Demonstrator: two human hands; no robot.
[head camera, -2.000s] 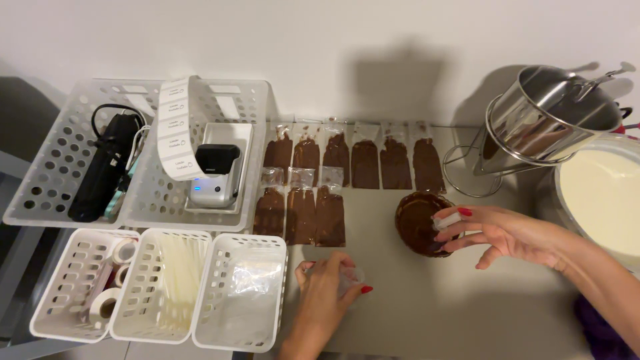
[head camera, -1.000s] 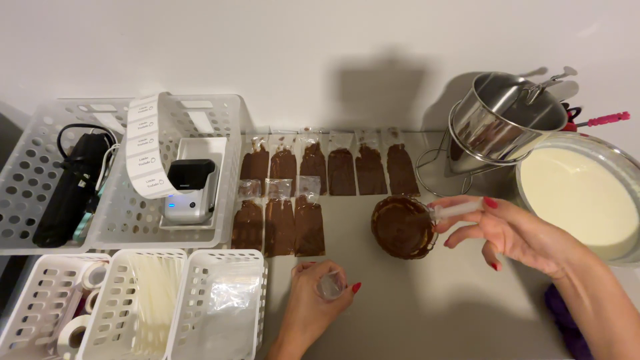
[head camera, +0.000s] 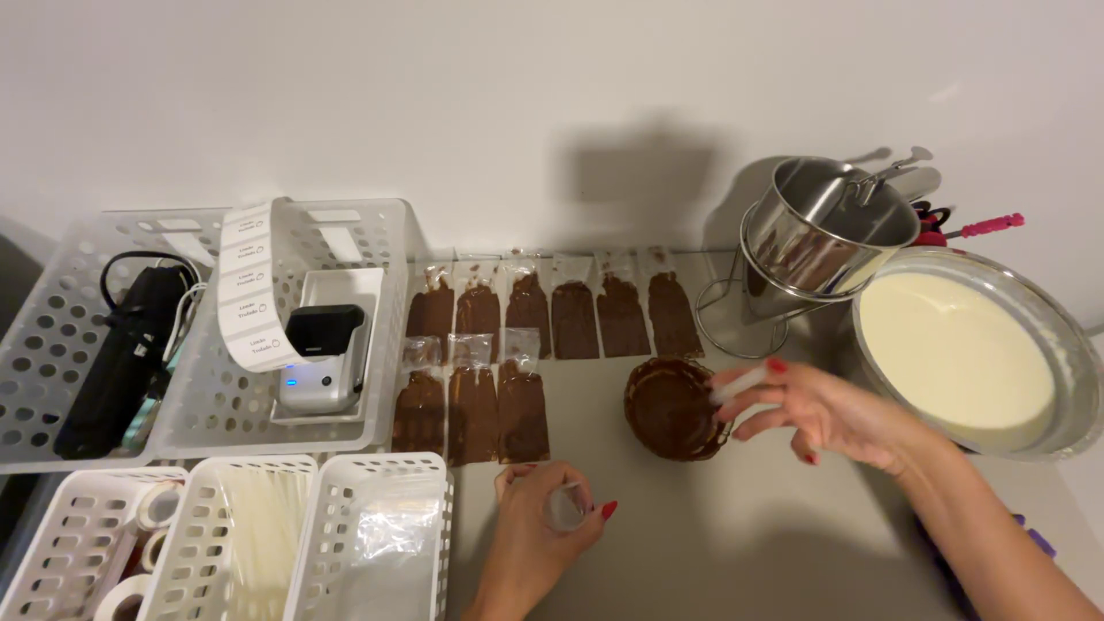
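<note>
My left hand (head camera: 548, 522) curls around a small clear plastic tube or bag (head camera: 566, 506), its round opening facing up. A pale, slim utensil handle (head camera: 740, 382) lies between the thumb and fingers of my right hand (head camera: 789, 410), at the right rim of a bowl of melted chocolate (head camera: 671, 410). What the bowl end of the utensil looks like is hidden. Left of the bowl, clear bags filled with chocolate (head camera: 573, 319) lie flat in two rows, their upper ends smeared; the lower row (head camera: 473, 414) is shorter.
A steel dispensing funnel (head camera: 811, 228) sits in a wire stand (head camera: 742, 319). Beside it is a large bowl of cream-coloured liquid (head camera: 957, 349). At left, a basket (head camera: 388, 345) holds a label printer (head camera: 323, 371); smaller baskets in front hold rolls, pale sticks and clear bags (head camera: 392, 535).
My right hand, with the pale utensil, stays at the right side of the chocolate bowl, its fingers shifting. My left hand keeps hold of the clear plastic piece.
</note>
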